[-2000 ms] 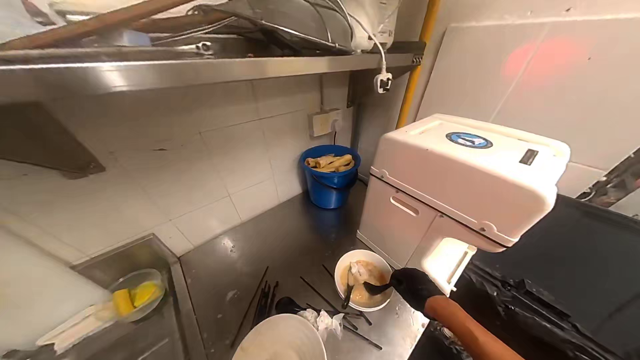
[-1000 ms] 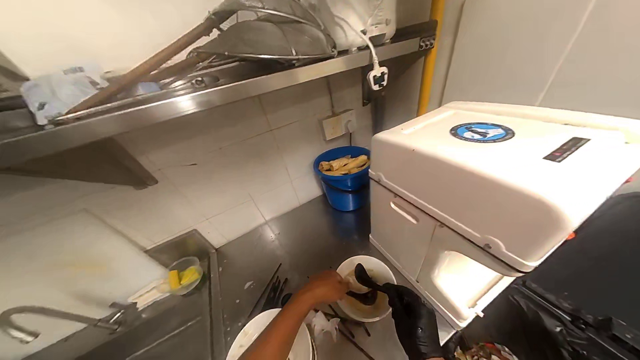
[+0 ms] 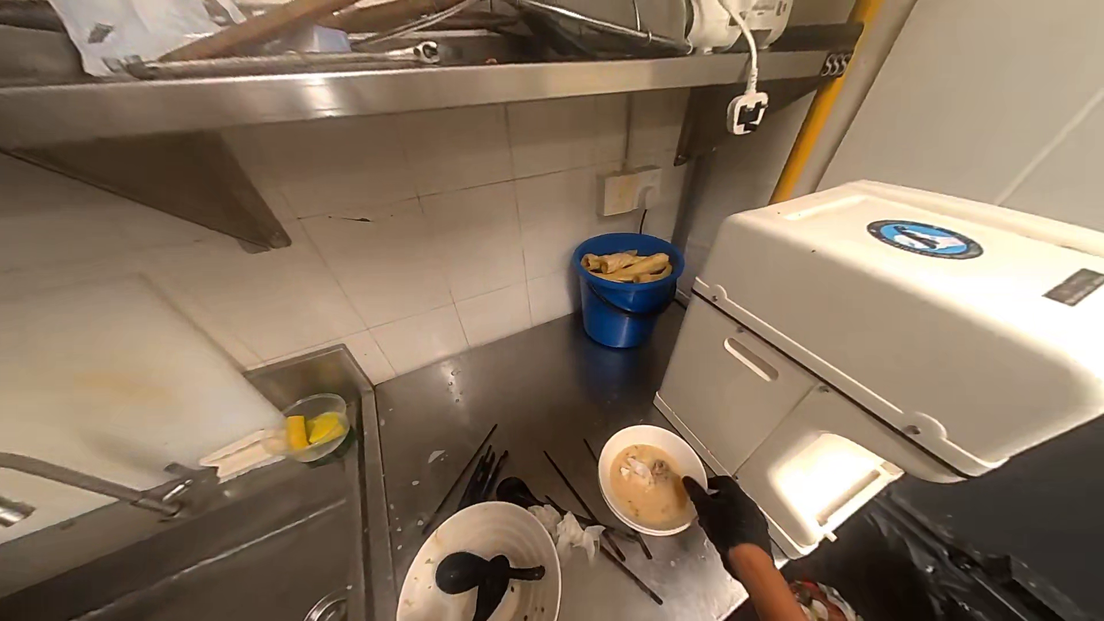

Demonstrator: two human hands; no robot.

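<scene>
My right hand (image 3: 729, 513), in a black glove, grips the right rim of a white bowl (image 3: 614, 444) that holds creamy soup with some pieces in it. The bowl appears stacked on another white one. My left hand is out of view. Left of the soup bowl stands a larger off-white bowl (image 3: 545, 552) with black soup spoons (image 3: 466, 571) lying in it. Between and behind the two bowls lie black chopsticks (image 3: 569, 485), another black spoon (image 3: 516, 492) and crumpled white tissues (image 3: 576, 533) on the steel counter.
A steel sink (image 3: 233, 543) with a tap (image 3: 95, 479) is at left, a clear tub (image 3: 338, 423) of yellow pieces at its edge. A blue bucket (image 3: 623, 315) stands by the wall. A white machine (image 3: 862, 328) rises at right. Overhead runs a steel shelf (image 3: 483, 84).
The bare left hand, over the soup bowl a second ago, has left the view. Black spoons that were at the soup bowl now lie in the larger bowl. The gloved hand holds the soup bowl's rim.
</scene>
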